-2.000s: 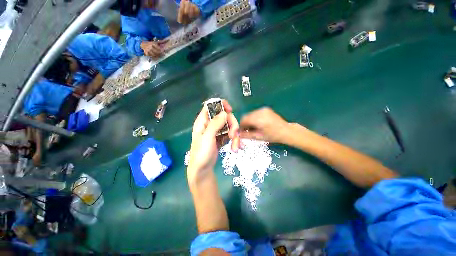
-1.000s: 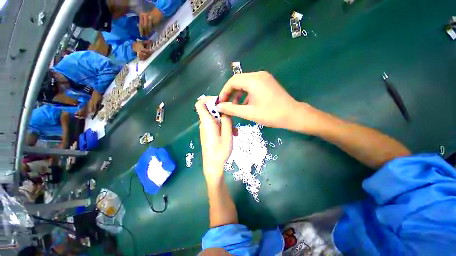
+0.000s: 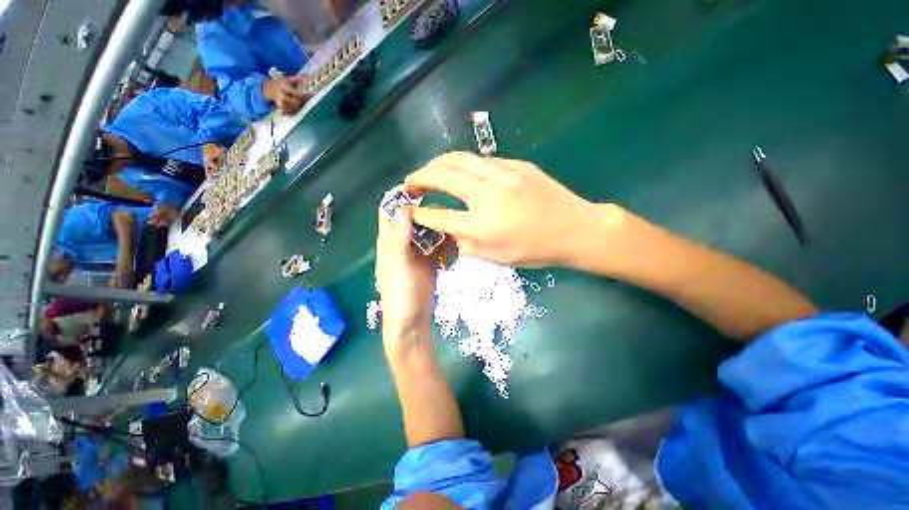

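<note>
My left hand (image 3: 404, 284) holds a small device unit (image 3: 427, 239) with a white rim and dark inside, above the bench. My right hand (image 3: 508, 211) is over it, its thumb and fingers at the unit's upper end and partly covering it. Whether the right fingers hold a white loop cannot be told. A pile of tiny white loops (image 3: 485, 311) lies just below the hands on the dark green surface.
Dark tweezers (image 3: 779, 197) lie at right. A blue bag with a white heap (image 3: 334, 340) and a black cable (image 3: 308, 411) lie at left. Device units lie beyond the hands, one close by (image 3: 483, 132). Workers in blue smocks (image 3: 169, 125) sit by a pale strip at upper left.
The unit in my left hand is now turned so its dark open inside shows more. My right hand has moved slightly down and left, still against the unit.
</note>
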